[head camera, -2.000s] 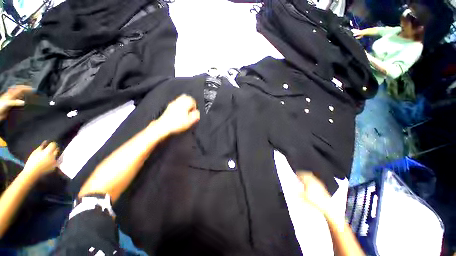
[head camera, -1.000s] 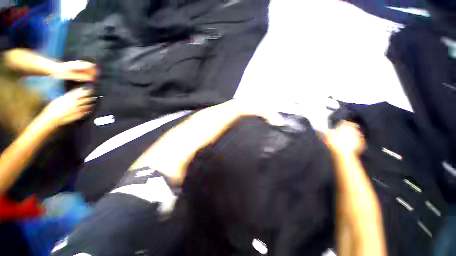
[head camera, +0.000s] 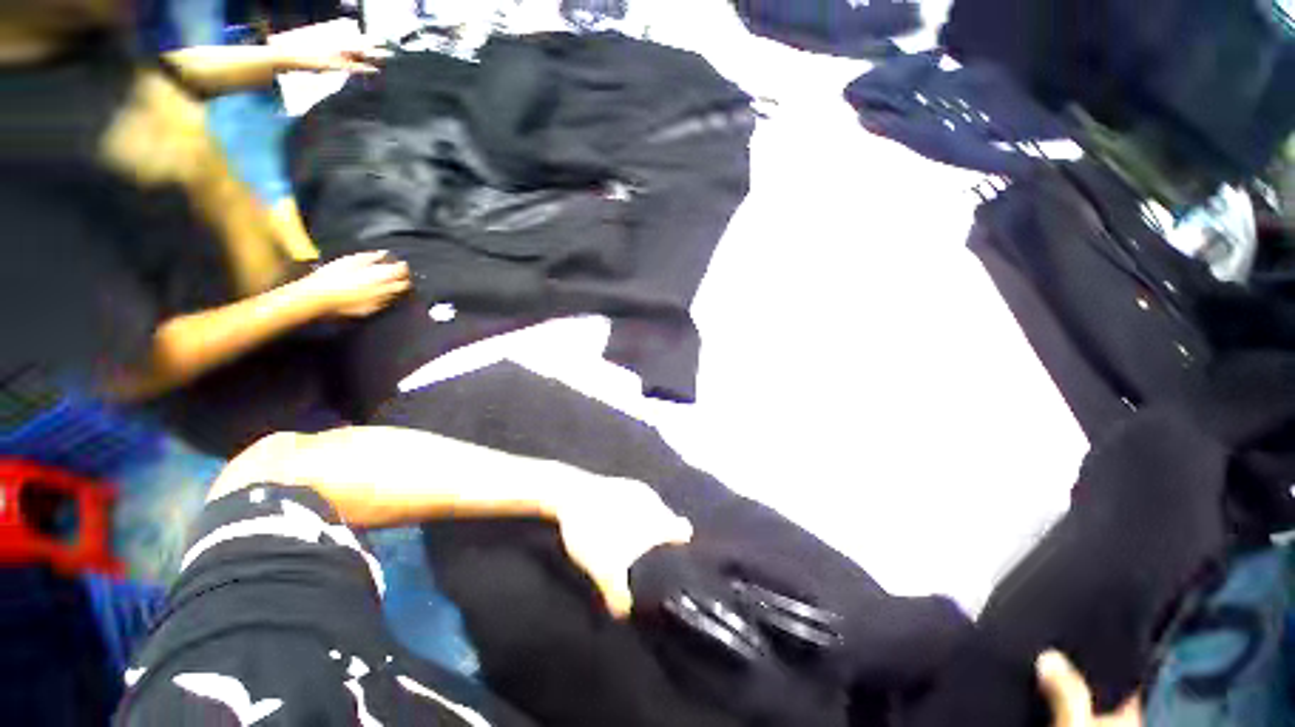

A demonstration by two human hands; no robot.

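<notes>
A black coat [head camera: 540,604] lies bunched at the near edge of the white-topped table. My left hand [head camera: 625,533] reaches in from the left, its fingers closed on the coat beside shiny blurred streaks that I cannot identify. My right hand [head camera: 1086,696] is mostly cut off by the bottom edge; a thumb or finger shows against dark cloth, and its grip is hidden. Another dark coat [head camera: 568,242] lies spread at the far left with one pale button.
A person in dark clothes [head camera: 85,213] stands at the left, both hands at the far coat. More dark coats [head camera: 1058,284] lie at the right. The white table top [head camera: 852,327] shows between. A red plastic object [head camera: 57,514] is at the left edge, above blue floor.
The view has turned left and shifted. The near coat, flat with its buttons showing two seconds ago, is now bunched. My right hand has moved from the collar area to the bottom edge.
</notes>
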